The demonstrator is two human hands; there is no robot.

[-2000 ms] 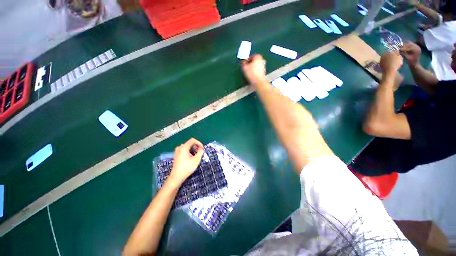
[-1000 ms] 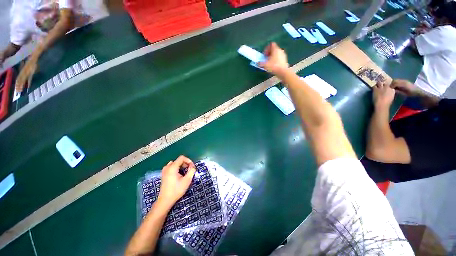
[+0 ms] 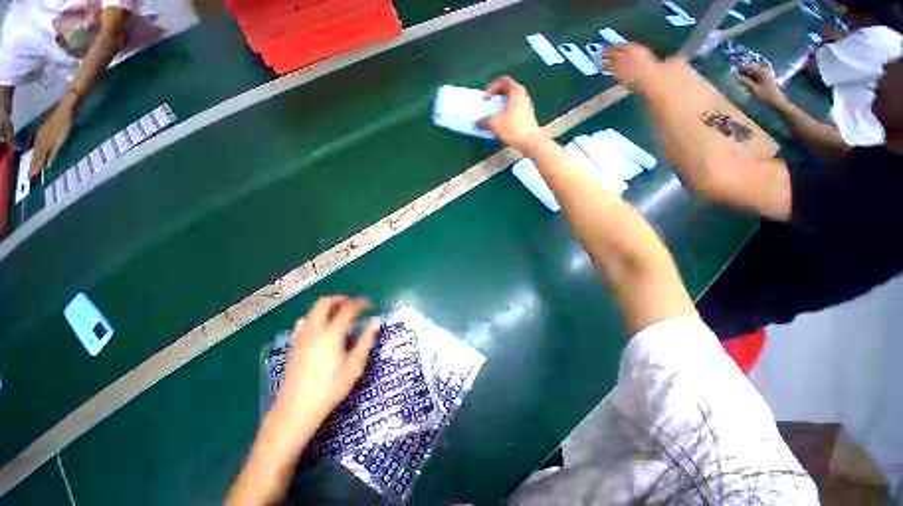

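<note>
My right hand (image 3: 511, 117) is stretched out over the belt and holds pale blue phone back covers (image 3: 460, 109) by one end; they look like more than one, overlapping. My left hand (image 3: 332, 346) is over the sheets of lens pieces (image 3: 396, 380), fingers slightly apart and blurred; whether it pinches a small piece cannot be told. The sheets overlap, with dark grids and clear shiny edges. A fanned pile of covers (image 3: 604, 158) lies on the near surface, partly behind my right forearm.
A finished cover (image 3: 90, 324) lies on the belt at left. A metal strip (image 3: 356, 242) divides belt and work surface. Red trays (image 3: 317, 30) are stacked across the line. A neighbouring worker's arm (image 3: 708, 138) reaches toward covers (image 3: 577, 57) at upper right. Another person's hand (image 3: 52, 138) is at upper left.
My right hand has gathered covers from the belt and moved slightly left with them. My left hand's fingers have spread a little. The neighbour's arm has reached over the belt. The finished cover has shifted left.
</note>
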